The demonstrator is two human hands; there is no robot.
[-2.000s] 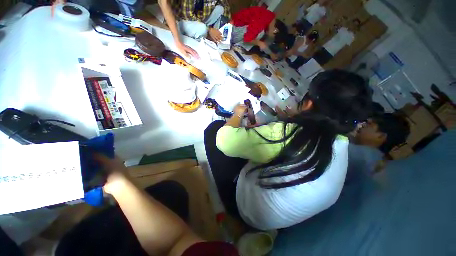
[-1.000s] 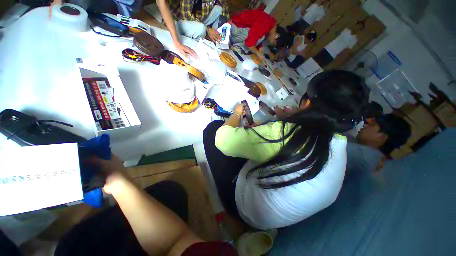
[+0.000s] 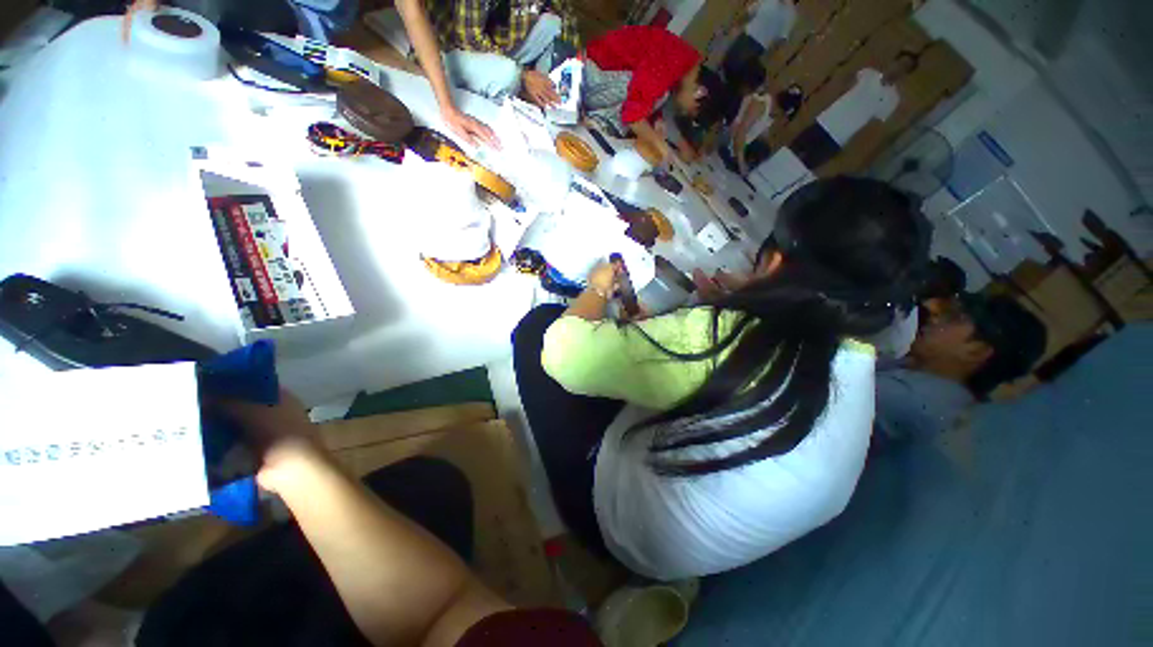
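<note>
A white box (image 3: 101, 449) with a faint line of print lies at the lower left, cut off by the picture's left edge. My right hand (image 3: 259, 436) is at its right end, shut on a crumpled blue cloth (image 3: 240, 375) that shows above and below the fingers. The fingers are dark and partly hidden behind the cloth and box. My left hand is not in view. A black device with a cord (image 3: 89, 322) lies just beyond the box.
An open white tray (image 3: 331, 272) holds black, red and white printed pieces. Coloured wires (image 3: 341, 142), a brown round container (image 3: 374, 111), yellow-orange rings (image 3: 465, 268) and a white roll (image 3: 175, 41) are further along the table. A person (image 3: 746, 430) sits close on the right.
The white box and the hand on the cloth have shifted very slightly. The view has moved a little. Nothing has been taken hold of or let go.
</note>
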